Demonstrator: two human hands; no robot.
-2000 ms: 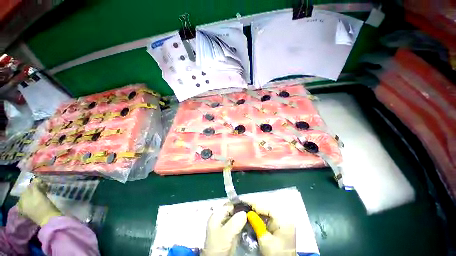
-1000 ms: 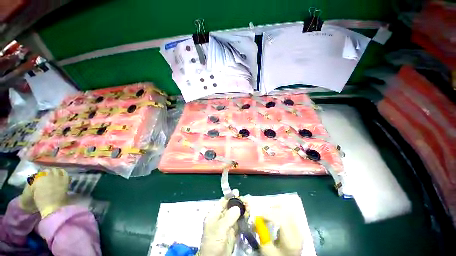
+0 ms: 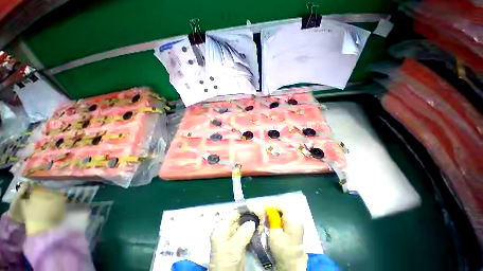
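Note:
My left hand [image 3: 229, 241], in a cream glove, holds a wristwatch by its round dark head [image 3: 249, 218], with the thumb on the dial. Its pale strap [image 3: 236, 185] points away from me and a dark strap part [image 3: 258, 249] points toward me. My right hand [image 3: 286, 238], also gloved, holds a yellow-handled tool [image 3: 274, 217] just right of the watch; its tip cannot be made out. Both hands are over a white film sheet [image 3: 185, 227] with small grey marks.
A pink foam tray [image 3: 198, 170] with rows of watches lies behind my hands. A plastic-wrapped tray [image 3: 122, 100] with gold-strapped watches stands left. White sheets [image 3: 381, 180] lie right. A neighbour's gloved hand [image 3: 45, 209] is at left. Papers [image 3: 310, 58] hang behind.
The yellow tool was low against the watch, then moved right; now it is more upright beside it. The dark strap part has come into view. The neighbour's hands have shifted, and the camera view moved slightly.

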